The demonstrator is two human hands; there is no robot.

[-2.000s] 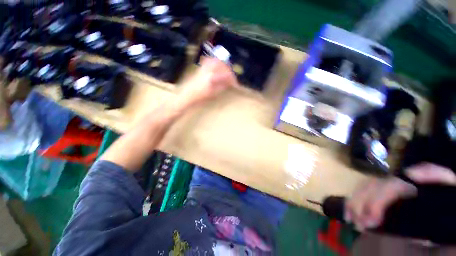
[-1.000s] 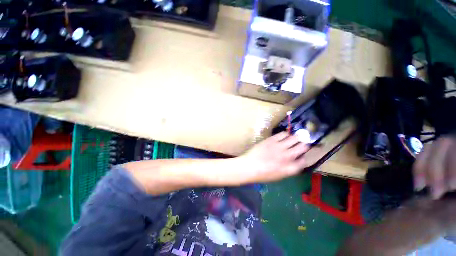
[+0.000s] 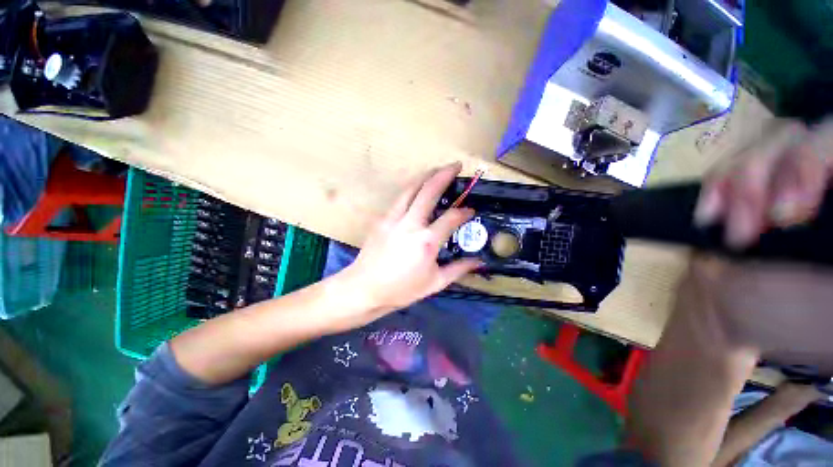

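Note:
A black housing (image 3: 571,244) lies on the tan bench in front of me, with a round silver motor (image 3: 472,234), thin red wires and a round tan opening beside the motor. My left hand (image 3: 406,242) grips its left end, fingers on the far edge and beside the motor, thumb at the near side. My right hand (image 3: 767,187), blurred at the right, is closed around the thick black electric screwdriver (image 3: 662,212). The screwdriver points left over the housing's right end; its bit cannot be made out.
A silver and blue screw feeder (image 3: 585,137) stands behind the housing. Another housing with a motor (image 3: 87,68) lies far left. A green basket (image 3: 151,274) of small black parts stands by my left arm. A red stool (image 3: 594,369) is below the bench; another person's arm (image 3: 763,424) shows lower right.
The housing has moved left in front of me and turned level, with my left hand on its left end. My right hand has come up and inward with the screwdriver. The view has shifted.

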